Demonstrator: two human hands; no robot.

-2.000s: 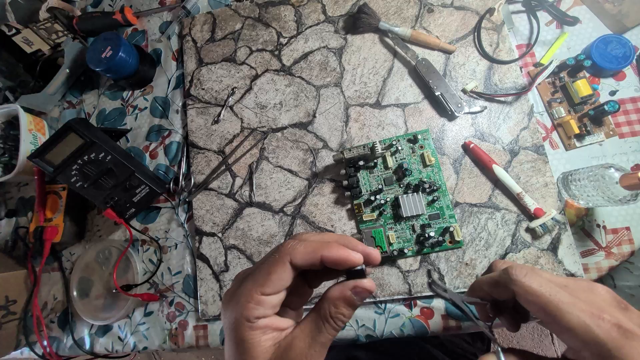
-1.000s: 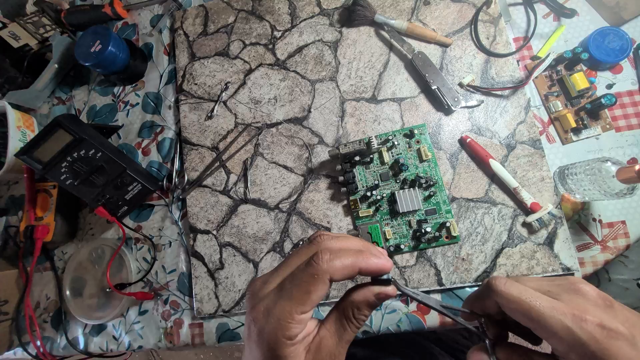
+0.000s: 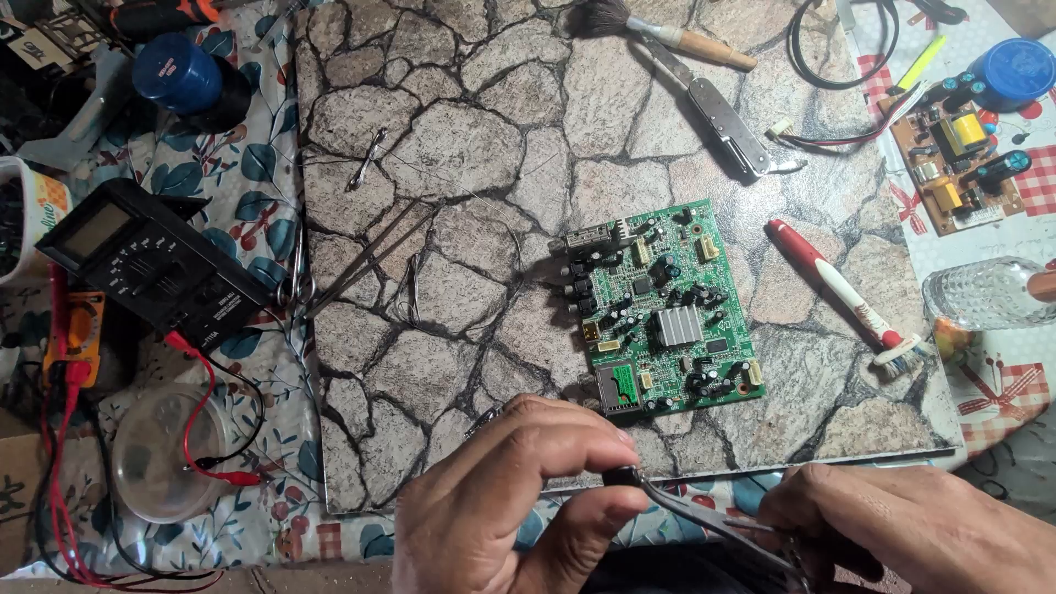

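Observation:
Between its thumb and index finger, my left hand (image 3: 528, 487) pinches a small black part (image 3: 620, 476), too small to name. My right hand (image 3: 899, 520) grips a slim curved metal tool (image 3: 701, 516), which looks like tweezers or fine scissors; its tip meets the right end of the black part. Just above my left hand lies a green circuit board (image 3: 664, 309) with a finned heat sink (image 3: 680, 327), capacitors and sockets along its left edge. Part of the tool's rear is hidden by my right fingers.
A stone-patterned board (image 3: 462, 330) carries a toothbrush (image 3: 841, 289), a folding knife or multi-tool (image 3: 722, 124), a wooden-handled brush (image 3: 693, 41) and long metal tweezers (image 3: 371, 256). At left are a black multimeter (image 3: 157, 260) and a round plastic lid (image 3: 169, 454). A brown circuit board (image 3: 957, 157) lies at right.
Two seconds ago the tool in my right hand was apart from the black part; now its tip is at it. My left hand still pinches the part.

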